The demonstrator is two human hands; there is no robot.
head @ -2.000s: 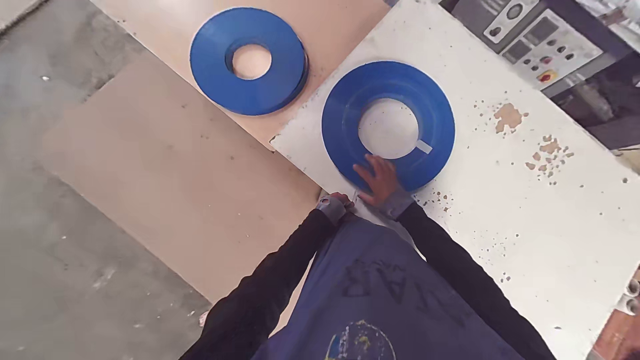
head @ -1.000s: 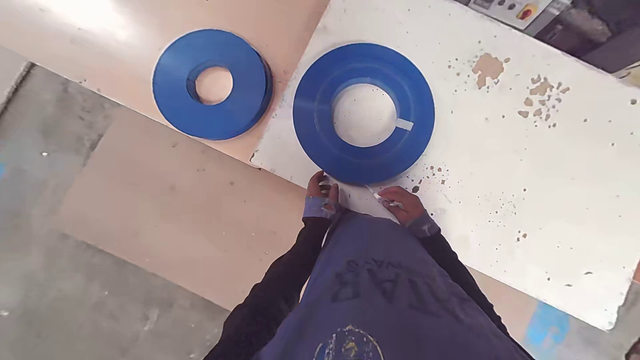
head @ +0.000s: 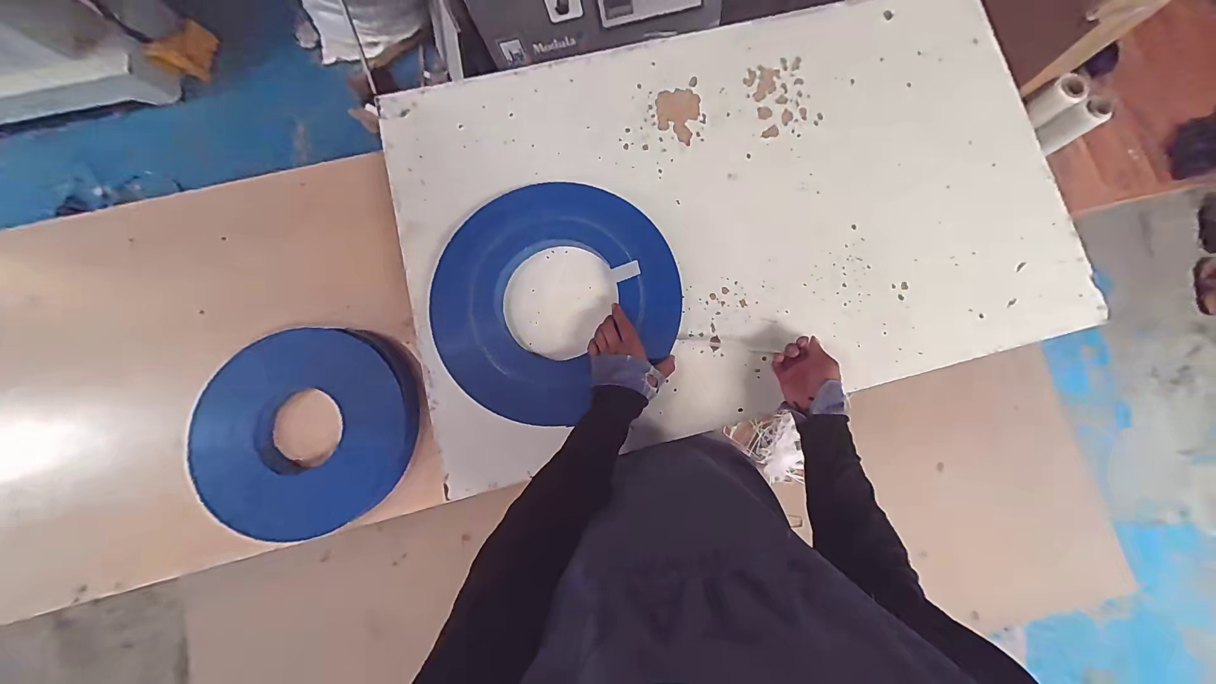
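Note:
A wide blue coil of flat band [head: 475,313] lies flat on the white worn board, with a short pale strip of tape [head: 627,272] across its inner rim. My left hand [head: 622,344] rests on the coil's lower right part, its fingers near the inner edge and the thumb by the outer edge. To the right, my right hand [head: 806,370] is closed above the board, pinching the end of a thin pale strip [head: 727,343] that runs from the coil's outer edge. Another blue coil [head: 228,437] lies on the tan board at the left.
The white board [head: 950,190] has chipped patches. Behind it stands a dark machine panel [head: 608,33]. White rolls [head: 1073,112] lie off the board's right end. A tangle of clear scraps [head: 771,445] shows below the board's front edge, between my arms.
My hands have moved apart: the left is now on the coil, the right is off to the right with the thin strip stretched between. The view has turned and shifted strongly.

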